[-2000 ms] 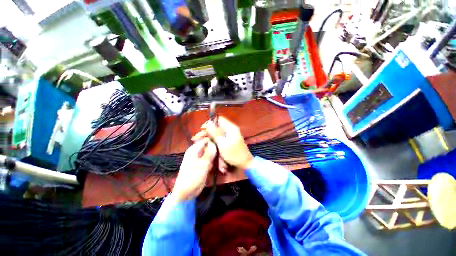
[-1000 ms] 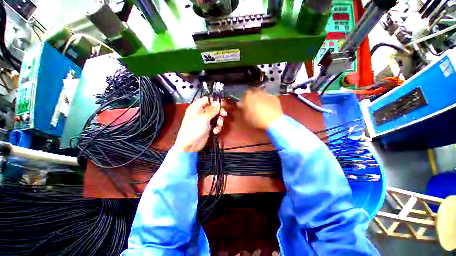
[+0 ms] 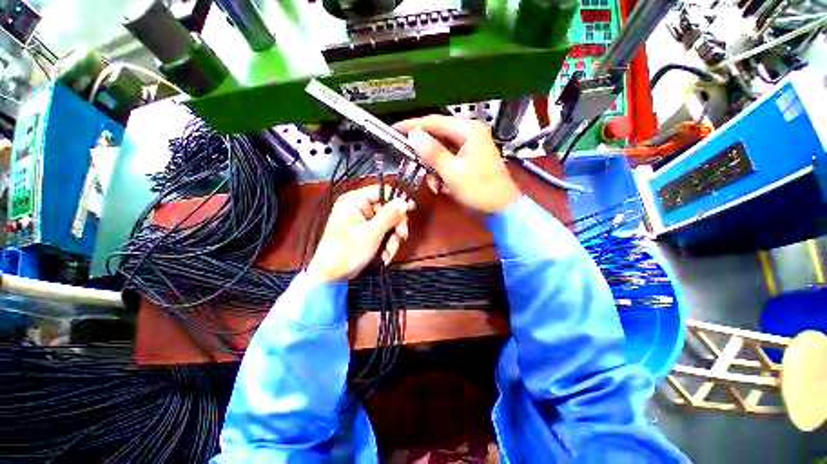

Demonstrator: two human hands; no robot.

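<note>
My left hand (image 3: 358,231) grips several black cables (image 3: 385,308) just below their silvery ends (image 3: 405,172), which point up between my hands. The cables hang down over the front edge of the reddish-brown board (image 3: 444,237). My right hand (image 3: 467,163) holds a narrow silver bar (image 3: 358,116) by its lower right end. The bar slants up to the left, in front of the green crossbar (image 3: 272,101), close above the cable ends. Whether any end touches the bar cannot be told.
A long bundle of black cables (image 3: 444,288) crosses the board, with loops (image 3: 204,245) at left. Cable ends lie over the blue tub (image 3: 666,340) at right. The holed metal table (image 3: 313,154) and a steel post (image 3: 513,118) stand beyond. A wooden stool (image 3: 807,381) is far right.
My right hand, empty-looking and blurred a second ago, now holds the silver bar up beside my left hand. My left hand stays on the cables. The view has shifted slightly.
</note>
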